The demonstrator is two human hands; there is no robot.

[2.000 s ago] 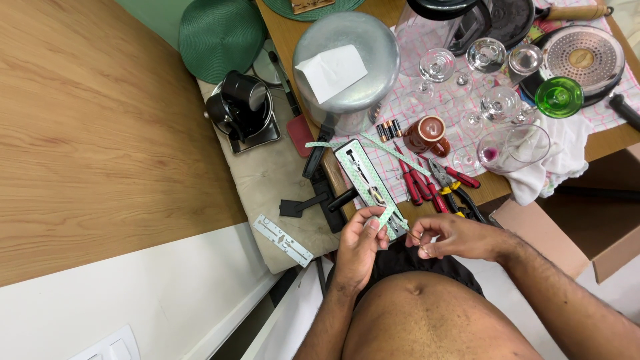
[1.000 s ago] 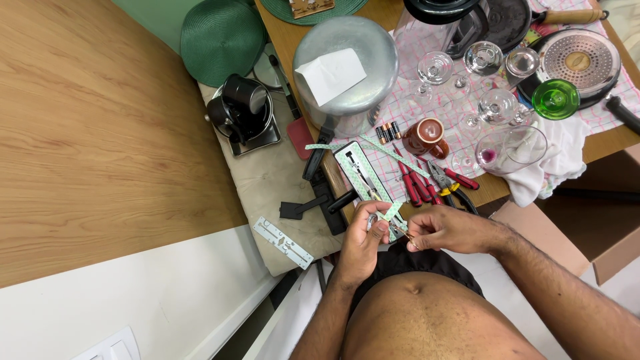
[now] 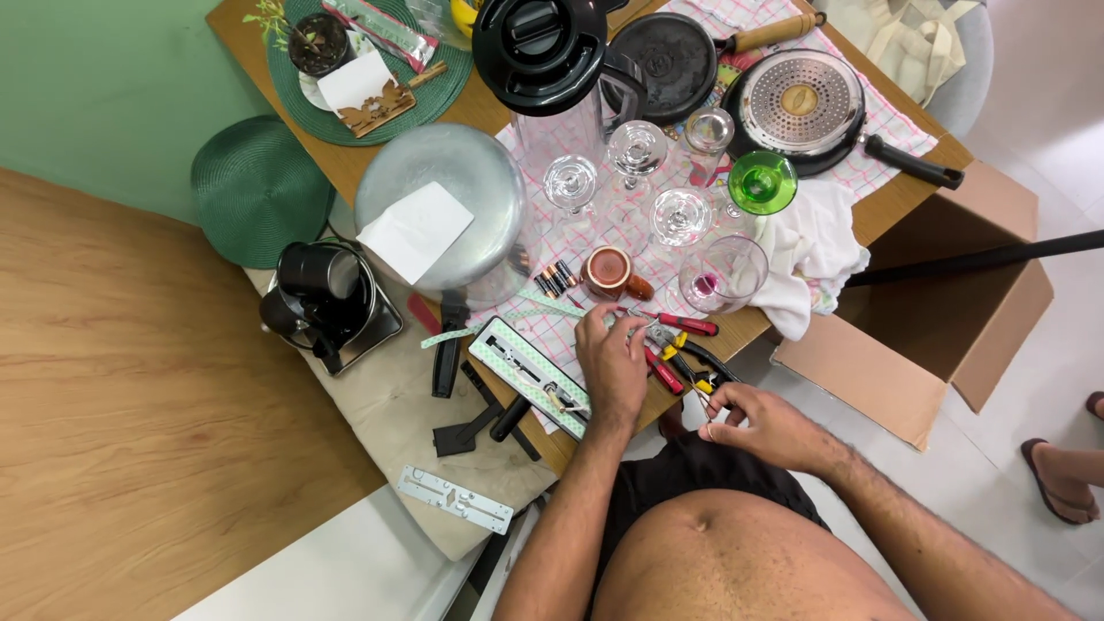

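Observation:
My left hand [image 3: 611,362] reaches over the table's corner, its fingertips beside red-handled screwdrivers [image 3: 687,323] and black-and-yellow pliers [image 3: 707,360]; whether it grips anything is unclear. Off the table edge, my right hand [image 3: 752,424] pinches a small, thin metal item [image 3: 704,398], too fine to identify. Left of my left hand lies a long mint-patterned housing [image 3: 517,366] with metal parts and thin wires inside. A mint-patterned strip [image 3: 450,335] extends beyond its upper end. Several batteries [image 3: 556,279] lie near an upturned brown mug [image 3: 607,269].
Stemmed glasses [image 3: 680,217], a blender [image 3: 552,95], pans [image 3: 798,108] and a large metal lid [image 3: 442,203] crowd the table. Black parts [image 3: 447,358] and a perforated metal plate [image 3: 455,498] lie on the padded seat. An open cardboard box [image 3: 871,371] stands right; another person's foot [image 3: 1063,483] shows.
My hands, earlier together at the housing's lower end, are now apart. The left has moved up to the tools, while the right is off the table edge.

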